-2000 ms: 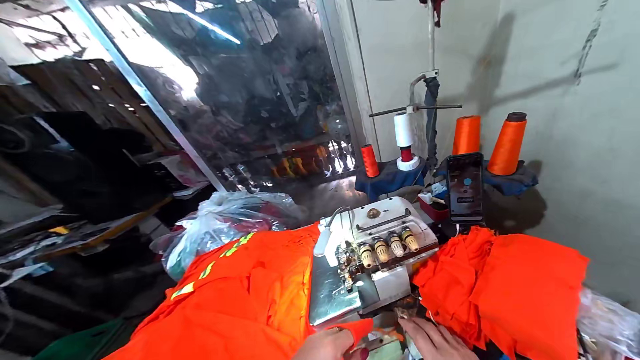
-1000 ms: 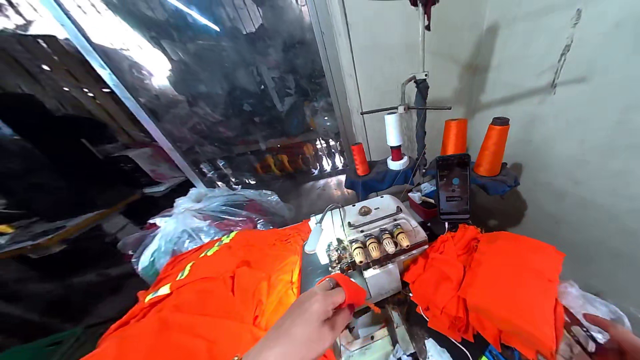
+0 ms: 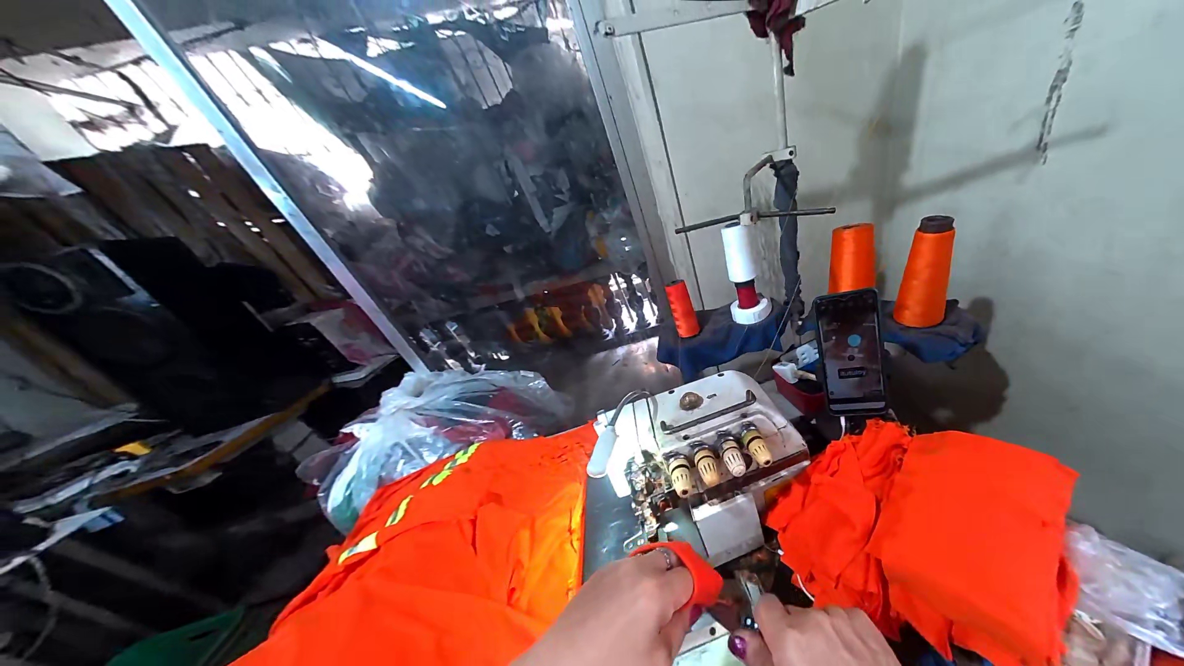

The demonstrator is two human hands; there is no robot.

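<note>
An overlock sewing machine (image 3: 708,425) with several tension dials stands in the middle. Just in front of its presser area, my left hand (image 3: 629,601) pinches a small folded piece of orange fabric (image 3: 689,566). Close to its right, my right hand (image 3: 814,634) has its fingers around a small metal tool (image 3: 751,592), perhaps thread snips, whose tip lies beside the fabric. Large orange fabric with yellow-green strips (image 3: 462,546) spreads left of the machine. A pile of orange fabric pieces (image 3: 971,536) lies on the right.
Behind the machine stand orange thread cones (image 3: 925,273), a white thread cone (image 3: 738,252) and a small orange-red spool (image 3: 682,308). A phone (image 3: 852,351) leans upright near them. A filled clear plastic bag (image 3: 444,416) sits at the back left; another plastic bag (image 3: 1128,583) lies far right.
My right hand has come from the far right edge to beside my left hand, now with a small metal tool. My left hand still pinches the orange piece near the machine.
</note>
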